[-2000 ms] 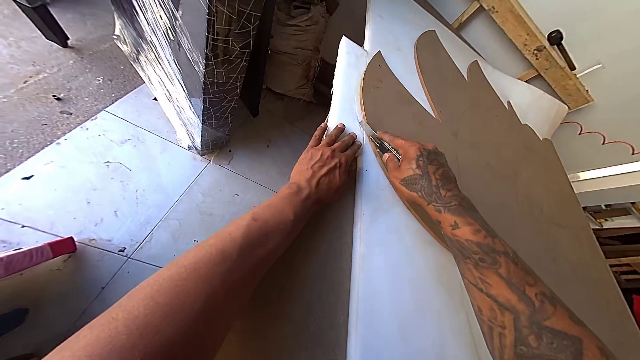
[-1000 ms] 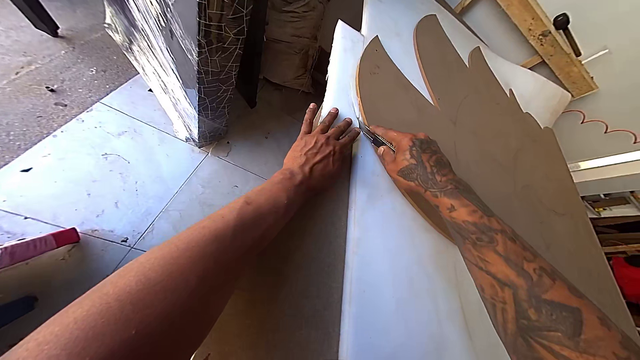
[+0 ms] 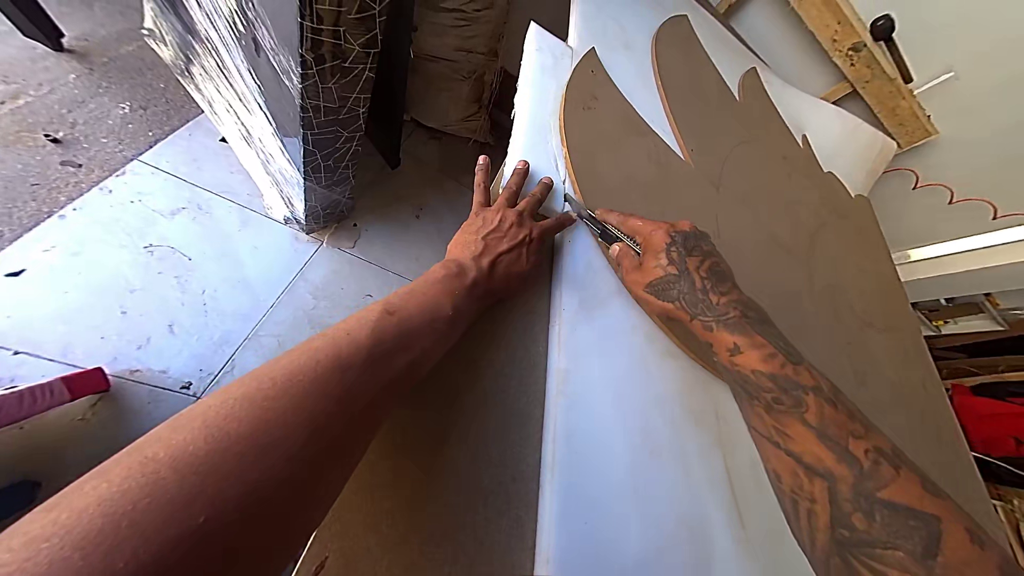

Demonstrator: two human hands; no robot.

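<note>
A brown wing-shaped panel (image 3: 768, 208) with curved pointed lobes lies on a white sheet (image 3: 632, 416). My right hand (image 3: 656, 256) grips a snap-off utility knife (image 3: 602, 227), its blade pointing up and left, at the panel's curved left edge, against the white sheet. My left hand (image 3: 512, 224) lies flat with fingers spread, pressing the white sheet's left strip just left of the blade. Its thumb is close to the knife tip. From the curve near the blade, a thin line in the sheet runs up along the panel's edge.
Below my left arm is a brown board surface (image 3: 448, 464). A plastic-wrapped upright object (image 3: 264, 120) stands on the tiled floor (image 3: 152, 240), with a sack (image 3: 456, 64) behind it. At the upper right are a wooden frame piece (image 3: 868, 72) and a black-headed mallet (image 3: 890, 40).
The knife in my right hand has moved down along the panel's curved edge. My left hand has shifted lower, and its fingers are spread wider than two seconds ago.
</note>
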